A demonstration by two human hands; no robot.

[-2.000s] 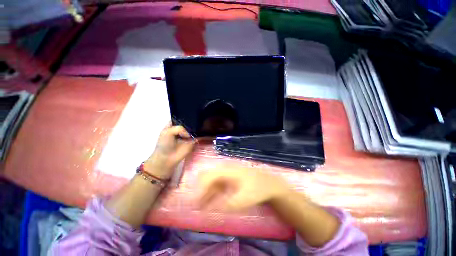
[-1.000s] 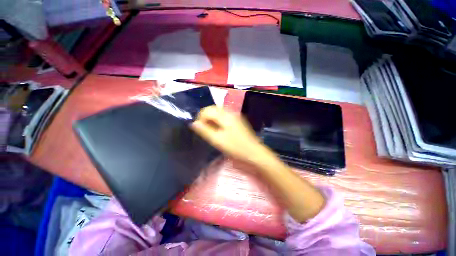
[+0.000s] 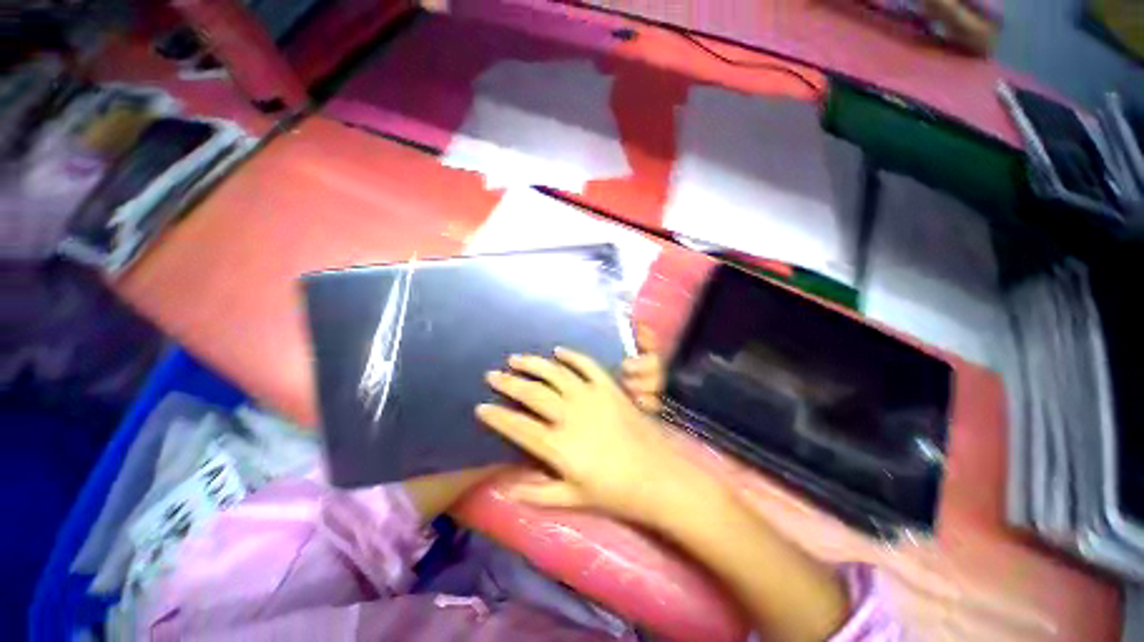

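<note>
A dark tablet point(image 3: 427, 339) in clear film is held up over the bench's near edge, its plain grey back towards me, with bright glare on the film. My left hand point(image 3: 644, 374) is mostly hidden behind the tablet; only its fingers show at the tablet's right edge, and it holds the tablet. My right hand point(image 3: 571, 433) lies spread with its fingers flat on the tablet's back, not gripping it. A stack of bare tablets point(image 3: 815, 395) lies on the bench just to the right, dark screen up. A white sheet point(image 3: 533, 226) shows partly behind the held tablet.
Loose white sheets point(image 3: 753, 176) lie at the far side. Tablets stacked with white sleeves point(image 3: 1060, 401) stand at the right; more lie at the far right and at the left point(image 3: 157, 176). A blue crate point(image 3: 63, 564) with white-grey sleeves is below the bench at the left.
The tablet first showed its screen upright, then was turned and now shows its back. My right hand has come onto it. The view has swung left, so the bench things sit further right.
</note>
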